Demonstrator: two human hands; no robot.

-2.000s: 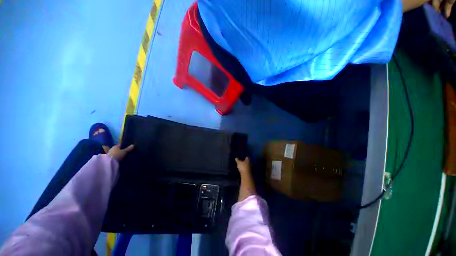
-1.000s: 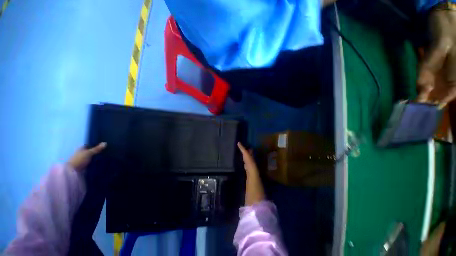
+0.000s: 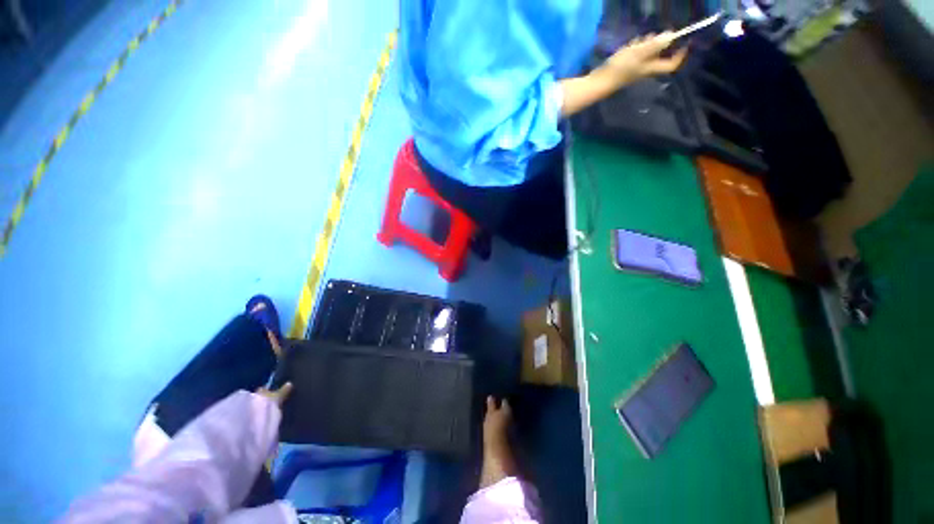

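A black tray (image 3: 377, 397) lies low in front of me, its plain dark surface facing up. My left hand (image 3: 274, 394) grips its left edge. My right hand (image 3: 497, 422) is upright beside its right edge; whether it touches the tray is hard to tell in the dark. Just beyond lies another black tray with pockets (image 3: 384, 319), with bright glare near its right end. What its pockets hold is unclear.
The green bench (image 3: 655, 322) on the right holds a lit phone (image 3: 656, 256) and a dark phone (image 3: 666, 399). A person in blue (image 3: 497, 92) sits beyond on a red stool (image 3: 428, 220). A cardboard box (image 3: 545, 348) stands beside the bench.
The plain tray is now nearer me, covering where the tray with a phone-like part showed. The pocketed tray shows beyond it. The view has swung to show more bench.
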